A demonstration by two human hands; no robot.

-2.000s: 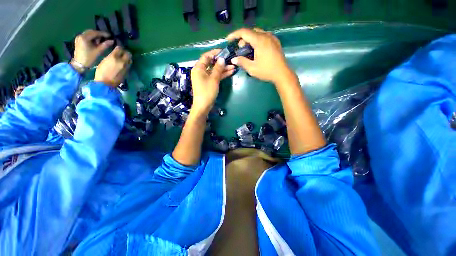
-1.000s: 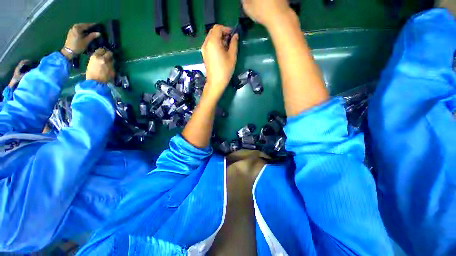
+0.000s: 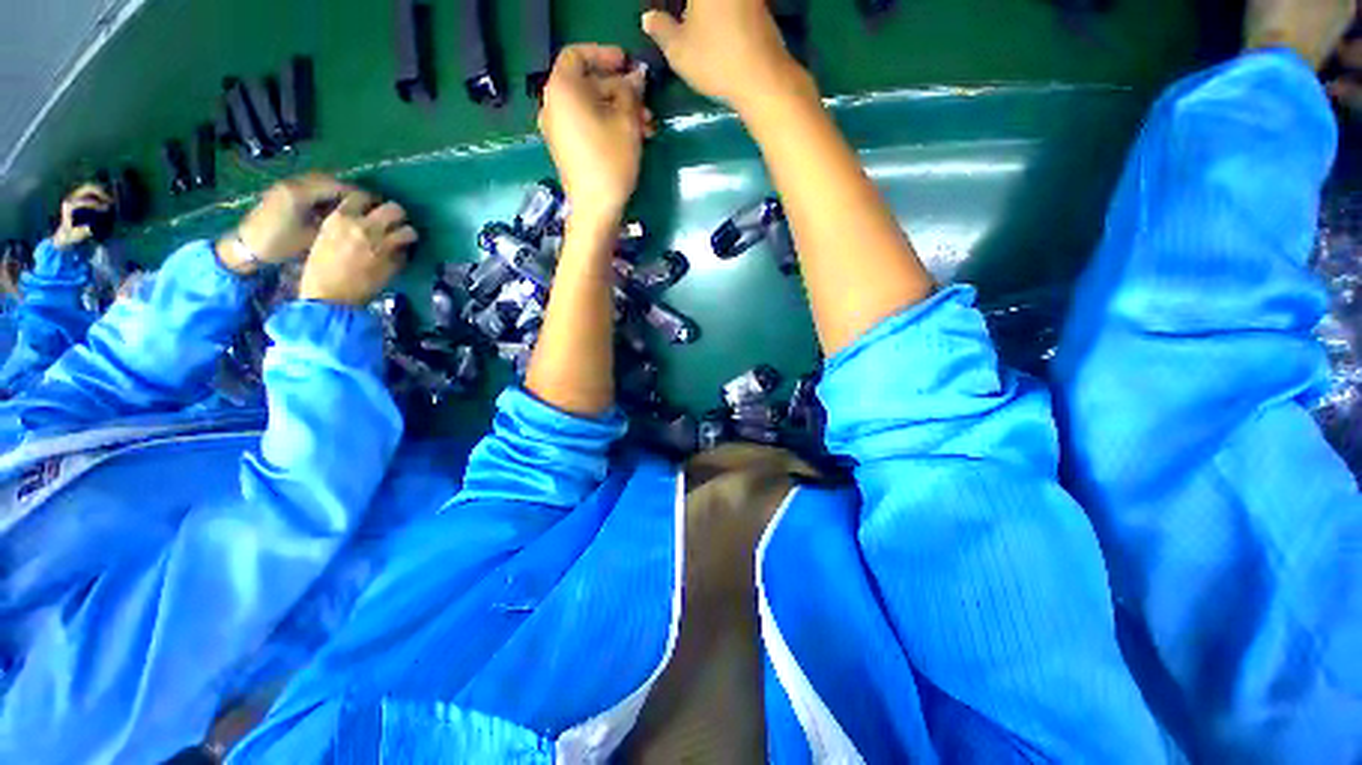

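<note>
My left hand (image 3: 592, 132) is over the near edge of the green belt (image 3: 956, 67), fingers curled. A small part with a pale face shows at its fingertips, mostly hidden. My right hand (image 3: 728, 54) is over the belt to its right, thumb stretched left; its other fingers are cut off by the top edge, so what it holds cannot be told. A loose heap of small black parts (image 3: 515, 284) lies on the green ledge left of and behind my left forearm. More small parts (image 3: 750, 392) lie close to my body. A few (image 3: 744, 229) lie beside my right forearm.
Long black bars (image 3: 481, 57) lie spaced on the belt at top left, with more (image 3: 257, 117) further left. A left neighbour's hands (image 3: 351, 247) are over the ledge. A right neighbour's sleeve (image 3: 1207, 224) reaches forward to the belt. Clear plastic shows at the far right edge.
Both my hands have shifted left. The bars on the belt have moved left. Small parts have spread at the heap's right side. The right neighbour's arm now reaches forward; the left neighbour's hands moved right.
</note>
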